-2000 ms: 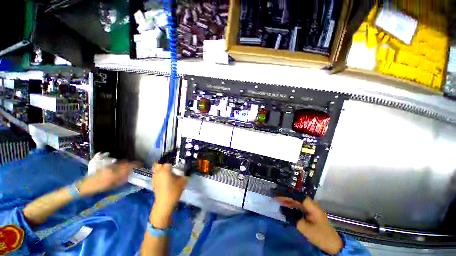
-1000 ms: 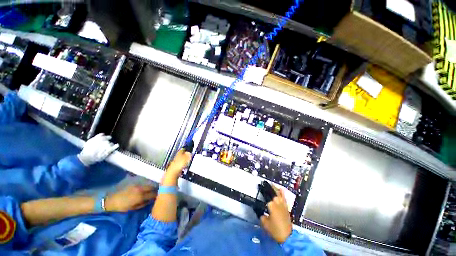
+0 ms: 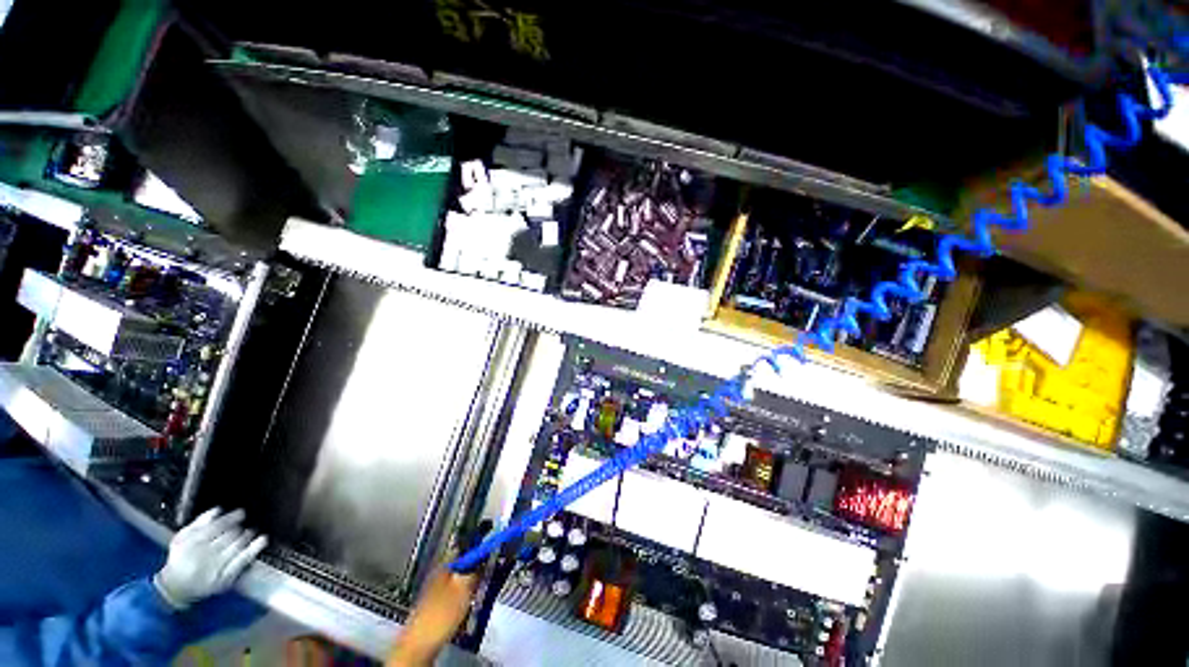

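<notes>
The circuit board (image 3: pixel 782 450), black with white print, lies in its carrier and is cut off by the bottom edge. It bears silver-white heatsinks (image 3: pixel 665 511), a dark red choke (image 3: pixel 871 500) and an orange-copper transformer (image 3: pixel 604 601). My left hand (image 3: pixel 441 610) is at the board's lower left corner, partly cut off below. Small dark pieces, which look like black components (image 3: pixel 479 534), show at its fingertips; their number is unclear. The blue coiled cord (image 3: pixel 782 358) crosses over the board down to this hand. My right hand is not in view.
Bins behind hold white pieces (image 3: pixel 502 215), maroon-brown capacitors (image 3: pixel 632 235) and yellow blocks (image 3: pixel 1063 378). A cardboard box (image 3: pixel 958 332) holds black parts. Metal plates (image 3: pixel 378 417) flank the board. Another person's white-gloved hand (image 3: pixel 211 556) rests on the left rail; more boards (image 3: pixel 117 339) lie further left.
The view has shifted up towards the bins, so the board sits lower. My right hand, earlier at the board's front edge, has left the picture. My left hand stays by the lower left corner.
</notes>
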